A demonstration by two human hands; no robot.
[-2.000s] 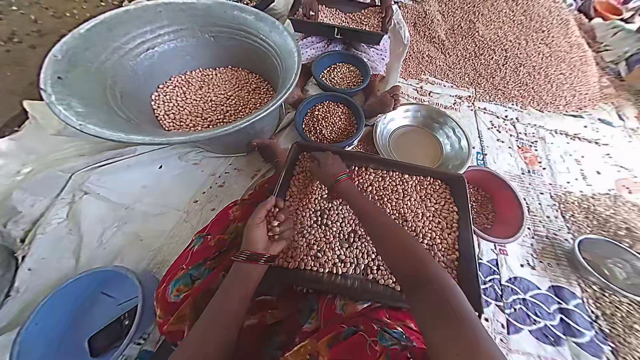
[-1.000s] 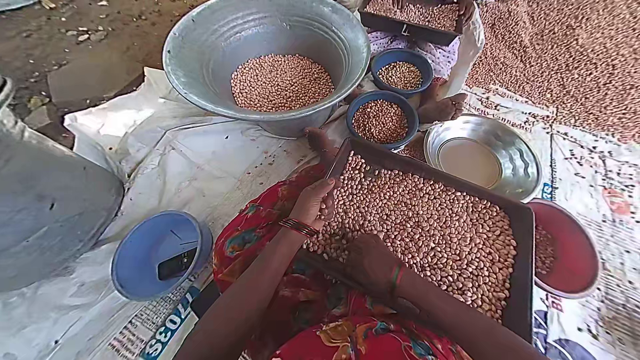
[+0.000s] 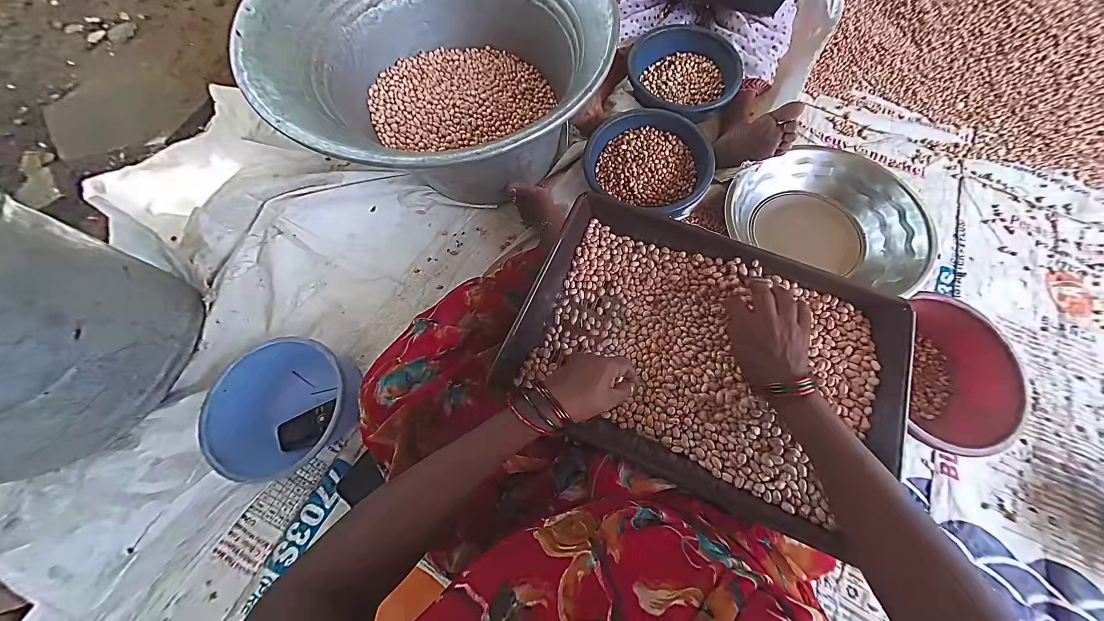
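A dark rectangular tray (image 3: 897, 379) lies tilted across my lap, on red patterned cloth. Light brown peanut kernels (image 3: 681, 345) spread over most of its bottom. My left hand (image 3: 593, 385), with bangles at the wrist, is curled over the kernels near the tray's lower left edge; whether its fingers hold any cannot be told. My right hand (image 3: 770, 332) reaches palm down into the kernels right of the middle, its fingertips bent into them and partly hidden.
Beyond the tray stand a large metal tub (image 3: 509, 168) of kernels, two blue bowls (image 3: 703, 185) (image 3: 733, 65) of kernels and a steel basin (image 3: 897, 216). A red bowl (image 3: 983, 371) sits right, a blue basin (image 3: 250, 414) left. Another person's foot (image 3: 759, 134) is near the bowls.
My left hand has moved from the tray's left rim onto the kernels. My right hand has gone from the near side of the tray to farther in, on the right. The view has shifted.
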